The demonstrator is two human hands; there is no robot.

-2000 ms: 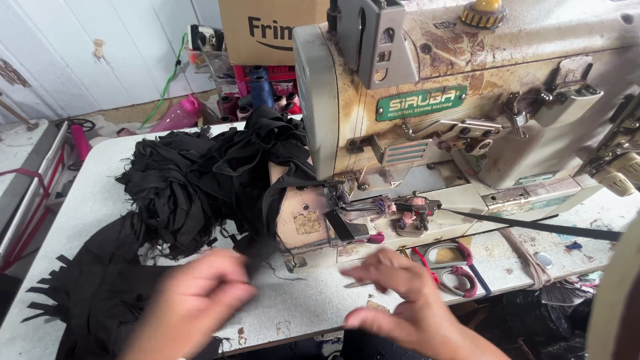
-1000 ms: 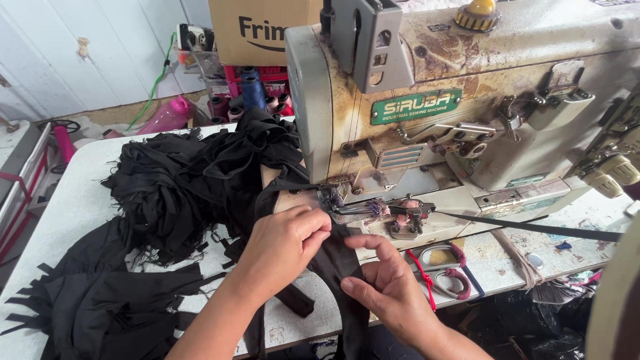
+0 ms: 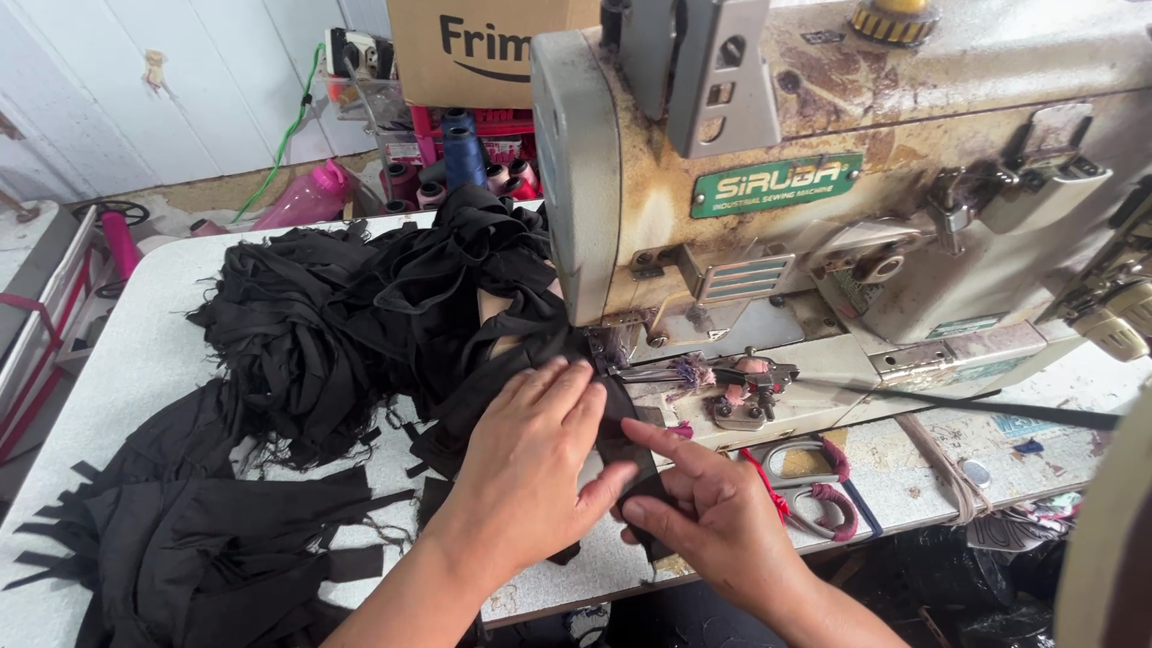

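Note:
My left hand (image 3: 531,459) lies flat, palm down, on black fabric (image 3: 630,441) just in front of the needle area of an industrial sewing machine (image 3: 648,180). Between the thumb and fingers of my right hand (image 3: 711,504) is the near end of that fabric. A black strip (image 3: 954,405) runs from the right into a binding guide (image 3: 751,382) beside the presser foot. The needle itself cannot be made out. Left of the machine head, a large heap of black fabric pieces (image 3: 288,333) covers the table, and more black pieces with cut ends (image 3: 207,531) lie nearer to me.
Scissors with wrapped handles (image 3: 832,513) lie at the table's front edge, right of my right hand. A cord (image 3: 936,468) hangs over that edge. Thread cones (image 3: 462,157), a cardboard box (image 3: 486,54) and a pink bottle (image 3: 306,193) stand behind the white table (image 3: 171,279).
My left hand has gone from pinched fingers near the needle area to lying flat on the fabric. Two seconds ago both hands were nearer the front edge, apart from the machine.

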